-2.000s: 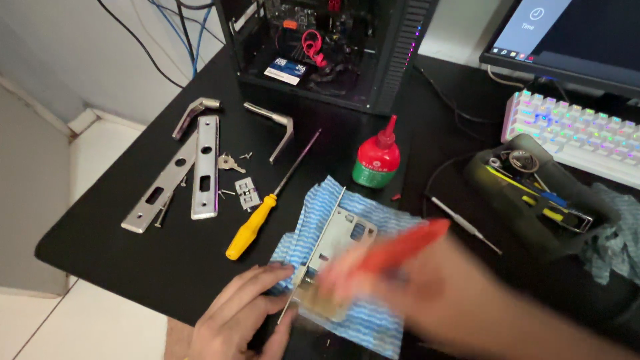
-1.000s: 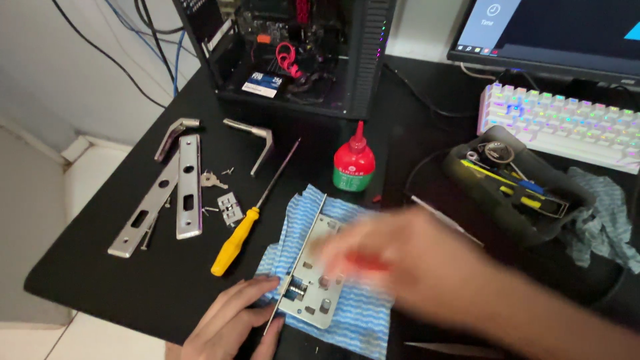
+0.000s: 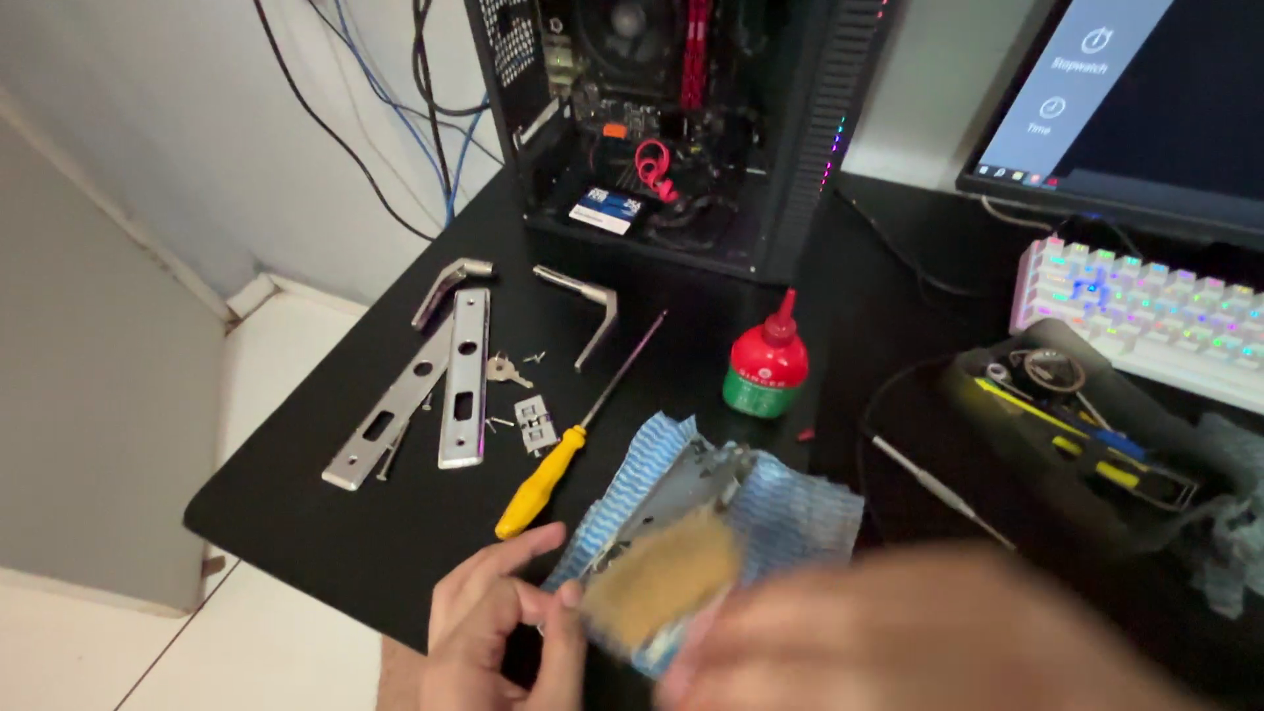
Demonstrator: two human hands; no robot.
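A metal mortise lock case (image 3: 681, 484), blurred, lies over a blue-and-white striped cloth (image 3: 810, 504). At its lower left end, my left hand (image 3: 504, 632) pinches the edge between thumb and fingers. My right hand (image 3: 869, 632), strongly blurred, holds a brush whose tan bristles (image 3: 664, 578) cover the lower part of the lock; its handle is hidden. A yellow-handled screwdriver (image 3: 543, 479) lies to the left of the cloth. Behind the cloth stands a red and green Singer oil bottle (image 3: 768, 365).
Left on the black desk are two lock plates (image 3: 466, 385), two lever handles (image 3: 592, 291), a key (image 3: 509, 371) and screws. An open computer case (image 3: 790, 197) stands behind. At right are a white keyboard (image 3: 1145, 306), a pen-like tool (image 3: 938, 484) and a dark tool pouch (image 3: 1027, 464).
The lock has turned and its plate edge no longer shows sharply along the left. The brush has moved to the lock's lower part, with its bristles now showing. The fingers of my left hand have shifted.
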